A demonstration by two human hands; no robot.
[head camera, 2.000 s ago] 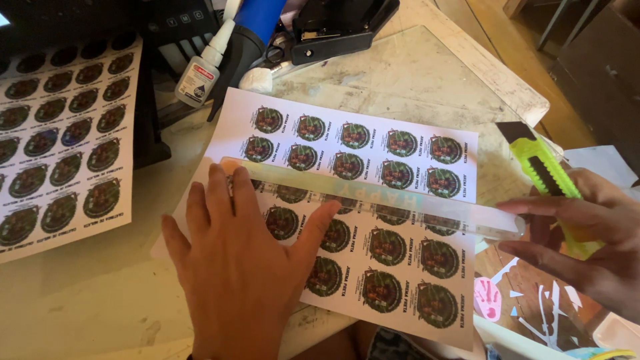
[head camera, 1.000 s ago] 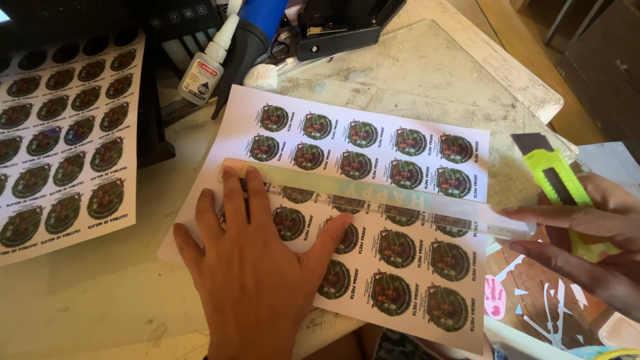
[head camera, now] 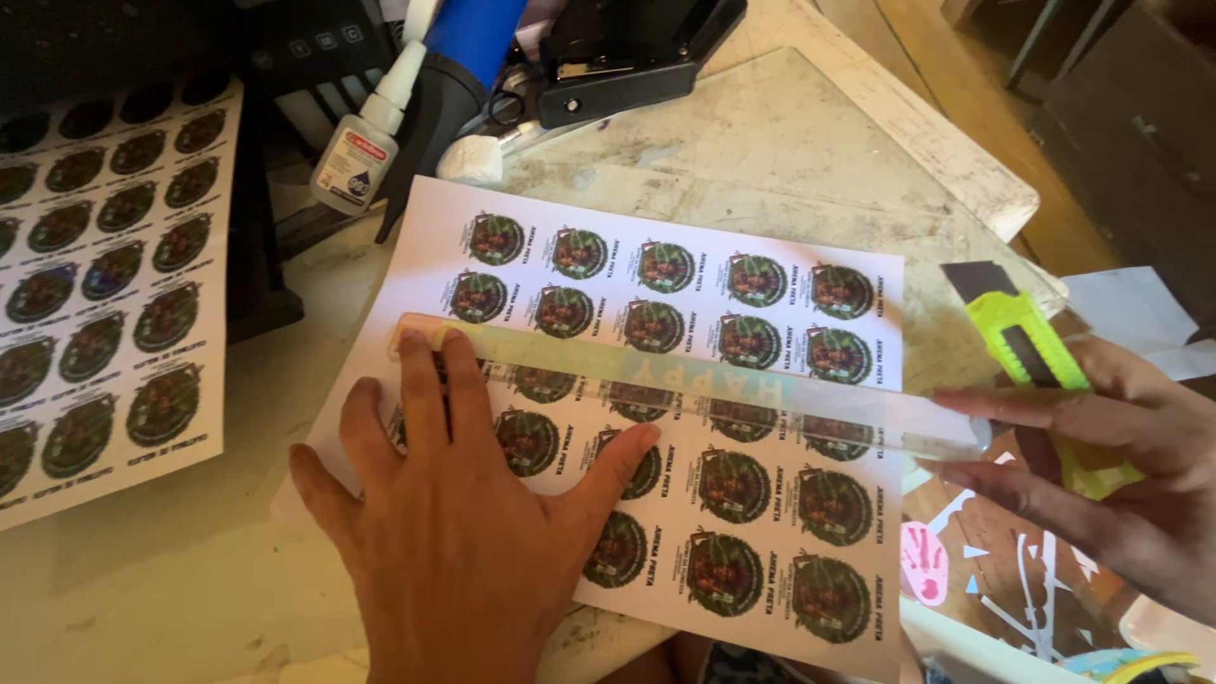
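A sheet of round printed labels [head camera: 570,218] lies on the worktable, with a translucent plastic ruler [head camera: 589,361] laid across it between label rows. My left hand [head camera: 475,494] is spread over the sheet, its fingertips pressing the ruler's left end and the thumb resting on the labels. At the ruler's right end, past the sheet's edge, my right hand [head camera: 1092,437] pinches it between fingertips. The same hand holds a lime-green snap-off utility knife [head camera: 1026,342], its dark blade pointing up and left, above the table's right side.
A second printed label sheet [head camera: 104,285] hangs from a black printer [head camera: 285,57] at left. Behind the labels are a glue bottle [head camera: 366,142], a blue-and-black tool [head camera: 465,57] and a black stapler or punch [head camera: 627,66]. Paper scraps [head camera: 1035,570] lie at lower right, below the table edge.
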